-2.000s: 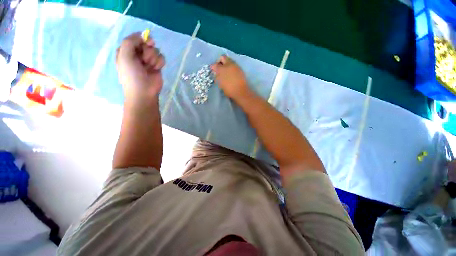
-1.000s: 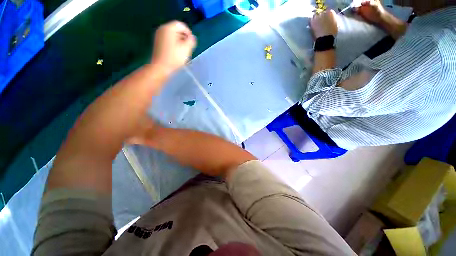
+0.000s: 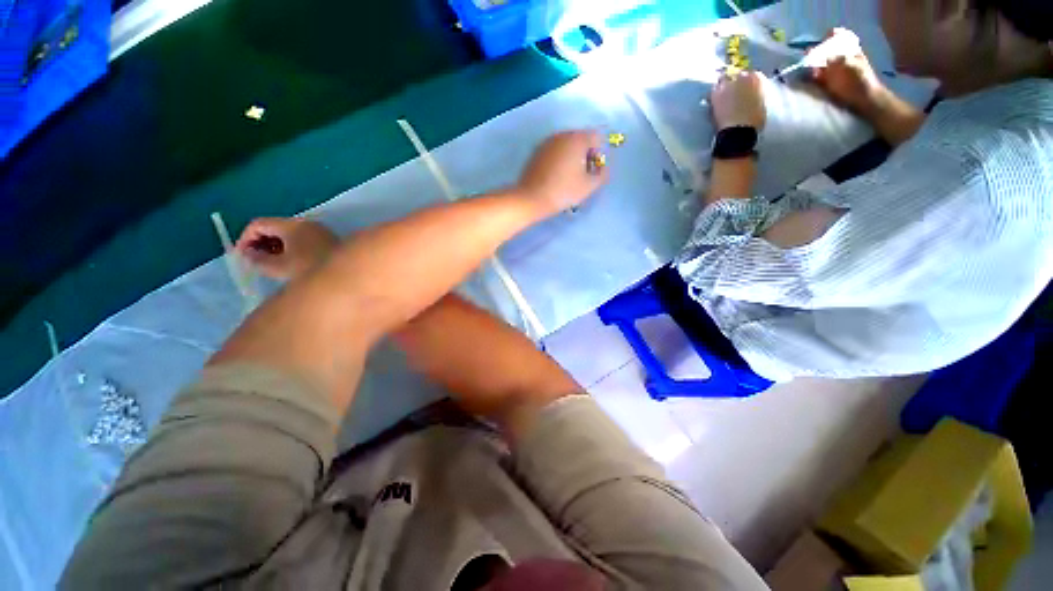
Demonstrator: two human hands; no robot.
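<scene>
My arms are crossed, the left over the right. My left hand (image 3: 564,171) reaches right over the pale table cover (image 3: 462,150). Its fingertips are closed on a small yellow part (image 3: 598,161). Another yellow part (image 3: 617,139) lies just beyond the fingertips. My right hand (image 3: 285,247) is at the cover's belt-side edge, fingers curled around a dark gap; whether it holds anything cannot be told. A loose pile of small white parts (image 3: 116,416) lies on the cover at the far left, by my left sleeve.
A dark green conveyor belt (image 3: 335,69) runs beyond the cover, with one small pale-yellow piece (image 3: 254,112) on it. Blue bins stand at the upper left (image 3: 58,69) and top centre (image 3: 494,25). A striped-shirt neighbour (image 3: 866,231) handles yellow parts at right, near a blue stool (image 3: 681,346) and cardboard box (image 3: 924,491).
The view has swung right from the white pile. My left hand has crossed rightward to the two yellow parts and taken one. My right hand, hidden behind the left arm a second ago, now shows.
</scene>
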